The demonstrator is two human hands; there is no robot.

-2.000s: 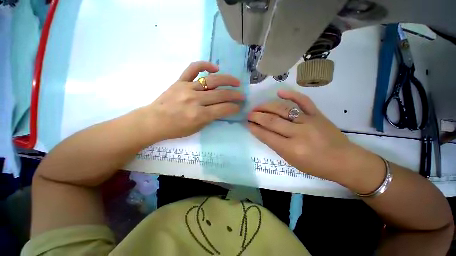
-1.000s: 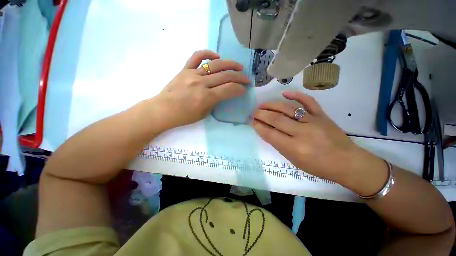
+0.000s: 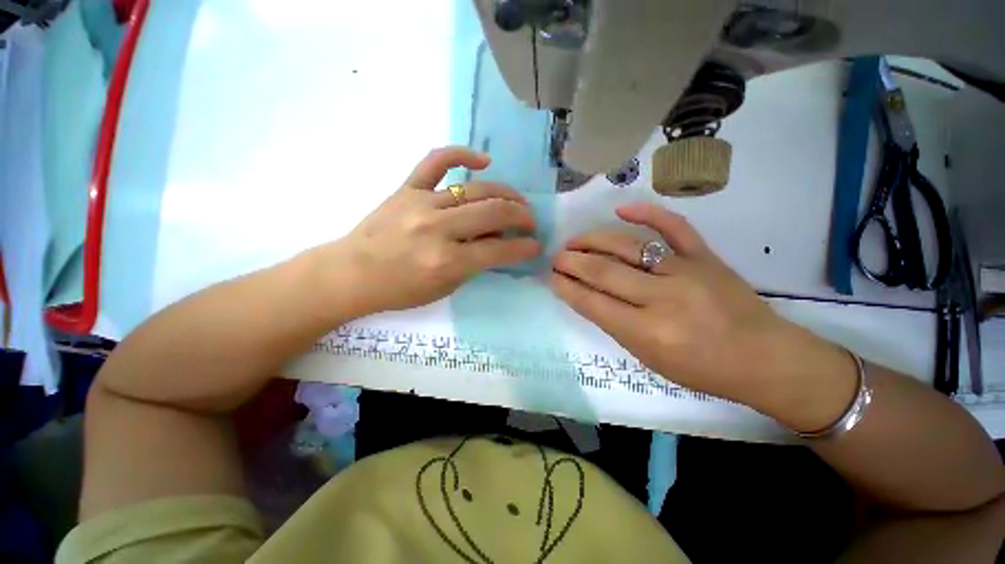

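A sheer pale aqua fabric strip (image 3: 501,320) runs from the back under both hands and over the table's front edge. My left hand (image 3: 441,237) lies on it, fingers spread a little and pressing it flat. My right hand (image 3: 650,281) lies flat at its right edge, fingertips on the cloth and close to my left fingertips. The off-white sewing machine head (image 3: 650,77) is above. The presser foot and needle area (image 3: 560,143) is just beyond my fingertips, partly hidden by the head. The plate's dark outline shows through the strip.
A tan ridged knob (image 3: 692,165) is right of the needle. Black-handled shears (image 3: 904,226), a dark-blue bar (image 3: 854,176) and a slim dark tool (image 3: 970,297) lie at right. A red basket rim (image 3: 99,176) and aqua pieces (image 3: 66,132) are at left. Ruler marks (image 3: 386,344) line the front edge.
My left hand has moved slightly towards me since one second ago. My right hand stays in nearly the same place. The machine head has shifted slightly in view.
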